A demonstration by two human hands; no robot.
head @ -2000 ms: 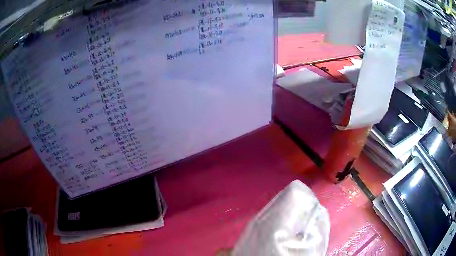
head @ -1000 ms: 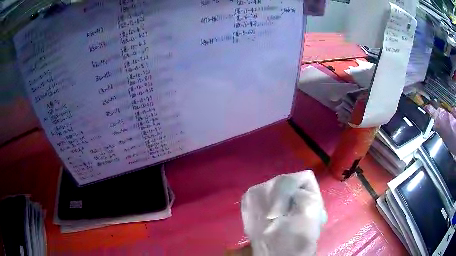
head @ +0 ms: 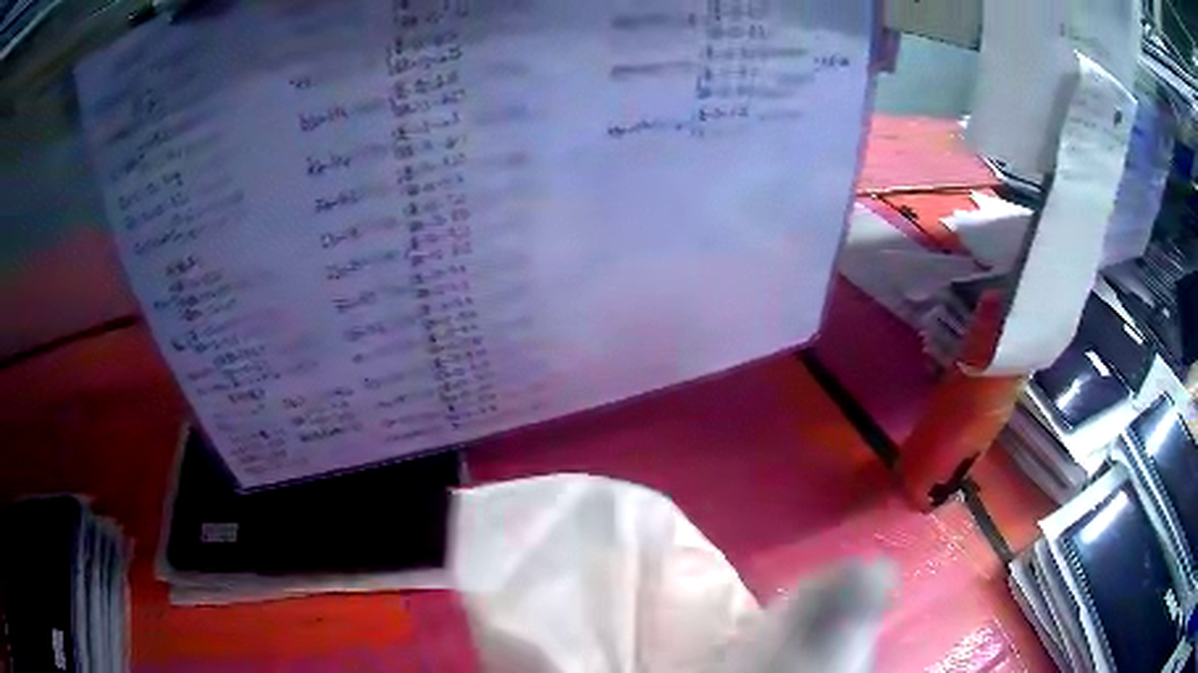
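Note:
A limp white sheet or sleeve [head: 578, 565] rises from the bottom edge at centre, creased and partly cut off. Its left corner overlaps the right end of a dark tablet stack [head: 329, 533] layered with white sheets. A blurred grey-white shape [head: 841, 611] touches or overlaps the sheet's right side; it may be a covered fingertip of my right hand, but I cannot tell. No skin shows clearly. My left hand is not seen.
A large handwritten record sheet [head: 657, 250] hangs over the tablet stack. Another stack [head: 59, 579] stands at the left edge. A paper strip [head: 1071, 224] hangs by an orange-red post [head: 959, 427]. Tablets with white borders [head: 1117, 565] lie at right. The bench covering is pink-red [head: 683, 434].
The white sheet has spread out and moved left over the stack's end. The blurred shape on its right has appeared. The skin sliver at the bottom edge is gone. The background has shifted right.

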